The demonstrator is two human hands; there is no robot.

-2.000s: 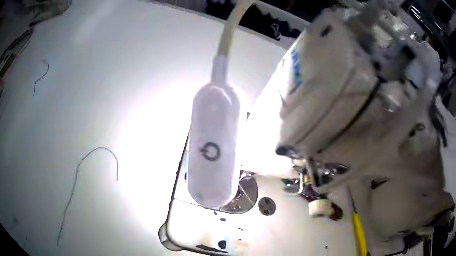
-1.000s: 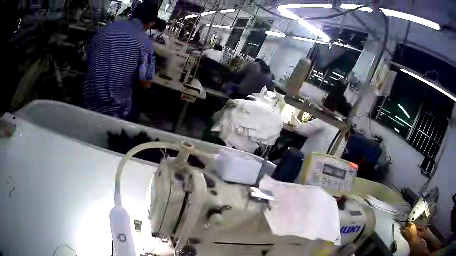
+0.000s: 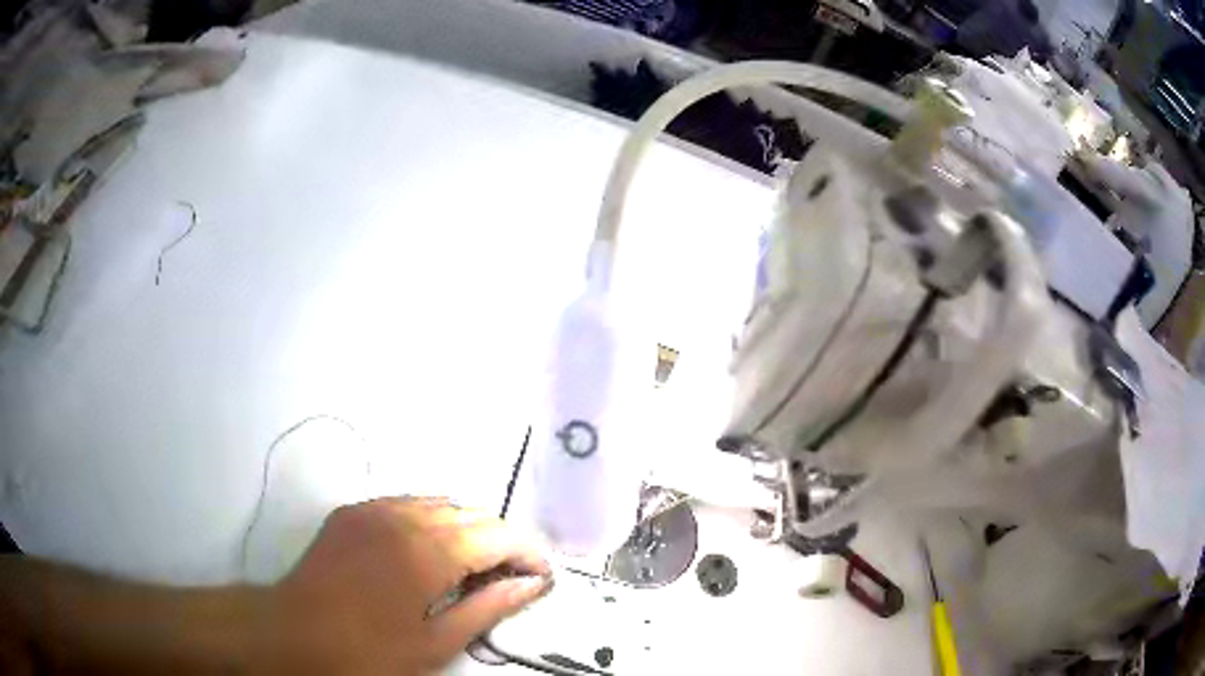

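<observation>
The white sewing machine head [image 3: 846,304] stands at the right. Its needle area [image 3: 786,508] is small and partly hidden under the head. The silver slide plate [image 3: 658,544] lies on the machine bed. The white LED lamp [image 3: 578,436] hangs in front of the bed and hides part of it. My left hand [image 3: 423,581] comes in from the lower left, its fingertips close together at the bed's left edge, just below the lamp. I cannot tell whether it holds anything. My right hand is not in view.
A dark round disc [image 3: 716,574] lies right of the slide plate. A dark red handle [image 3: 872,584] and a yellow-handled tool [image 3: 944,641] lie farther right. Loose threads [image 3: 271,462] lie on the white table [image 3: 357,238]. Pale cloth [image 3: 146,79] is heaped at the upper left.
The view swung up to the room and people, then back down to the machine. My left hand has come in over the bed's left edge. More of the red handle shows than two seconds ago.
</observation>
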